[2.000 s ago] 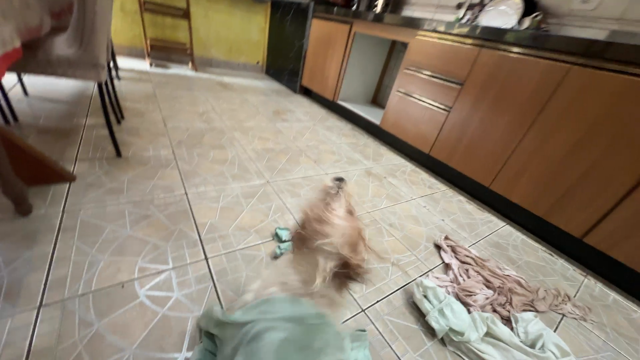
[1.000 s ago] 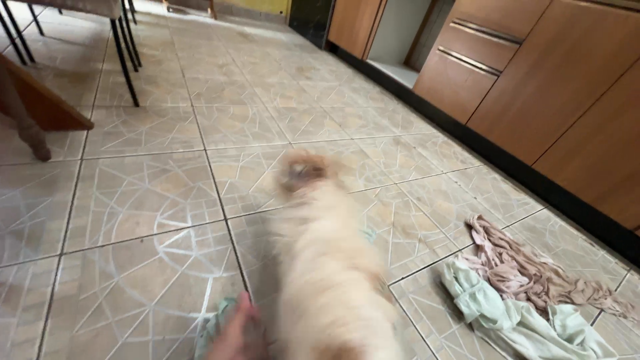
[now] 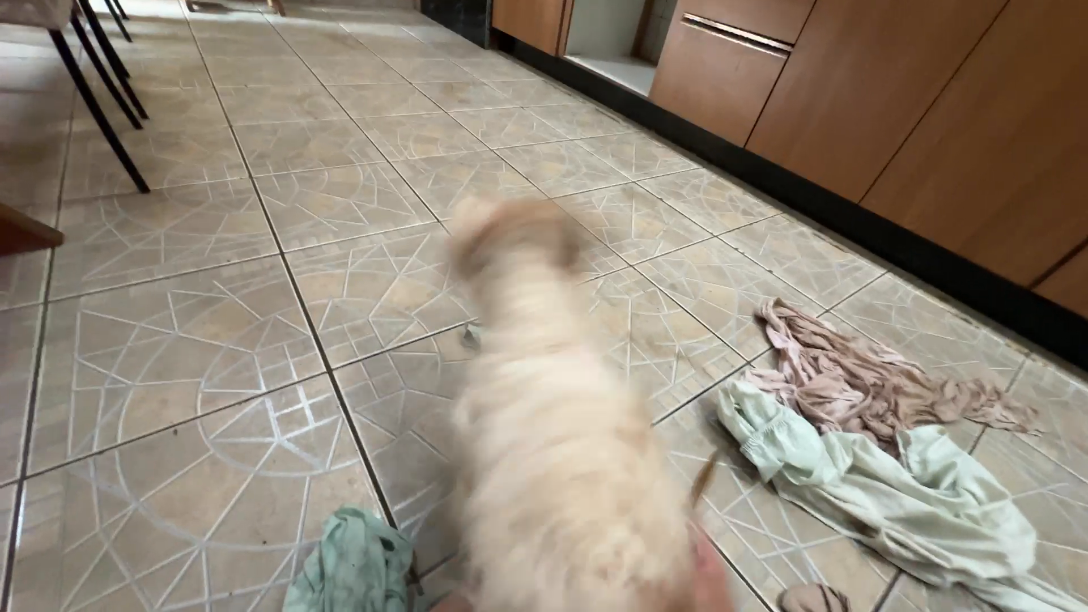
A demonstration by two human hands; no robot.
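A cream-coloured, long-haired dog (image 3: pixel 552 425), blurred, stands at the bottom centre with its head turned away from me. Beside its hindquarters, at the lower right, a blurred strip of my right hand (image 3: pixel 712 574) shows. A sliver of skin, seemingly my left hand (image 3: pixel 452 603), shows at the bottom edge left of the dog; its fingers are hidden. A crumpled green cloth (image 3: pixel 350 563) lies just left of it. On the floor to the right are a pale green cloth (image 3: pixel 884 489) and a brownish-pink cloth (image 3: pixel 858 374), bunched together.
Wooden cabinets (image 3: pixel 892 93) with a dark base run along the right. Black metal chair legs (image 3: pixel 102 110) and a wooden foot (image 3: pixel 25 231) stand at the left on the tiled floor (image 3: pixel 195 340). A small greenish scrap (image 3: pixel 472 336) lies near the dog; a small brownish item (image 3: pixel 813 597) is at the bottom right.
The dog faced me two seconds ago and now has its back to me. A hand that was over the green cloth at the lower left one second ago is no longer over it.
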